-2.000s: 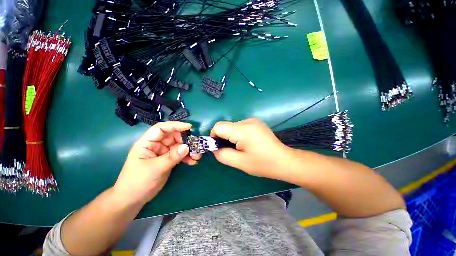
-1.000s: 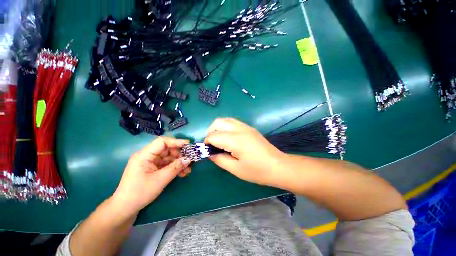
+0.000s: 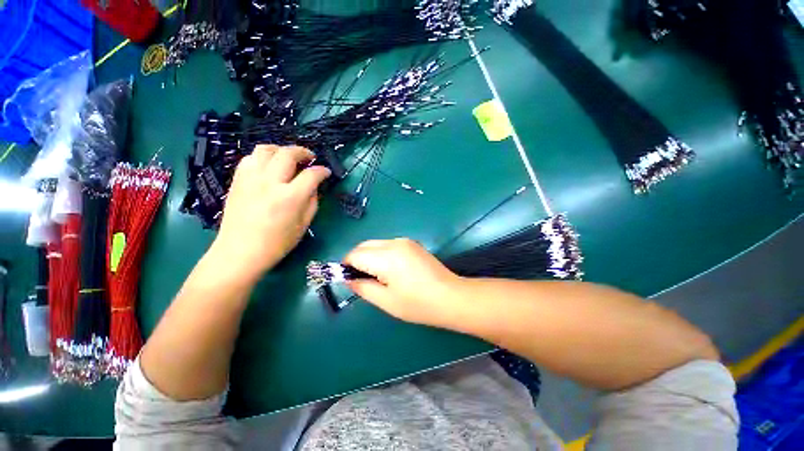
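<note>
My right hand point(image 3: 397, 277) is closed over a bundle of black wires point(image 3: 507, 257); its silvery tips show left of the fingers and at the far right end. A small black connector housing point(image 3: 330, 298) lies just below the left tips, with a pale tip beside it. My left hand point(image 3: 275, 198) is over the heap of black connector housings point(image 3: 204, 167), its fingertips at the heap's right side. Whether it grips a housing is hidden. One loose black wire point(image 3: 480, 218) sticks out above the bundle.
Red wire bundles point(image 3: 132, 264) and a black one lie at left, below clear plastic bags point(image 3: 93, 123). A yellow-green label point(image 3: 492, 121) lies by the white line. Another black bundle point(image 3: 599, 97) and a larger black wire pile point(image 3: 749, 79) are at right. A yellow coil point(image 3: 153, 59) is back left.
My left hand has moved from the bundle's left tips up to the housing heap. A small housing now shows below the tips. My right hand stays on the bundle. The view has shifted left and back.
</note>
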